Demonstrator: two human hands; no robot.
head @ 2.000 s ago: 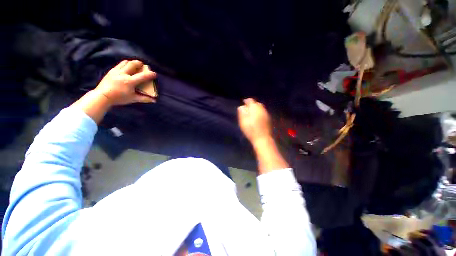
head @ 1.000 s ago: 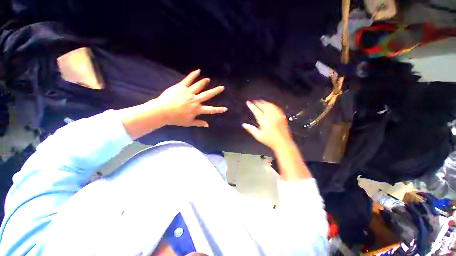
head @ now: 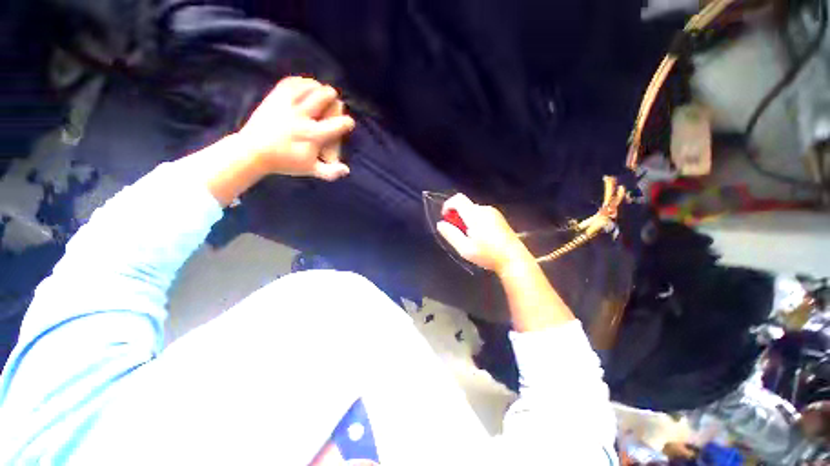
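Observation:
Dark cloth of the garment (head: 382, 164) lies in long folds across the board in front of me. My right hand (head: 478, 237) is closed around the handle of the steam iron (head: 437, 214). A red spot shows at my fingers, and the pointed outline of the dark soleplate lies on the cloth, pointing up-left. My left hand (head: 305, 127) is up-left of the iron, over the cloth, gripping a small tan wooden block (head: 336, 136), mostly hidden by my fingers.
The tan iron cord (head: 596, 223) runs from my right hand to the upper right. A dark garment heap (head: 696, 309) lies right of the board. A pale bench (head: 728, 77) at upper right holds cables and a tan tag (head: 692, 139). Dark scraps lie on the pale floor (head: 227, 278).
My left hand has gone from lying spread on the cloth to gripping the block. My right hand, empty a second ago, now holds the iron. The view has shifted.

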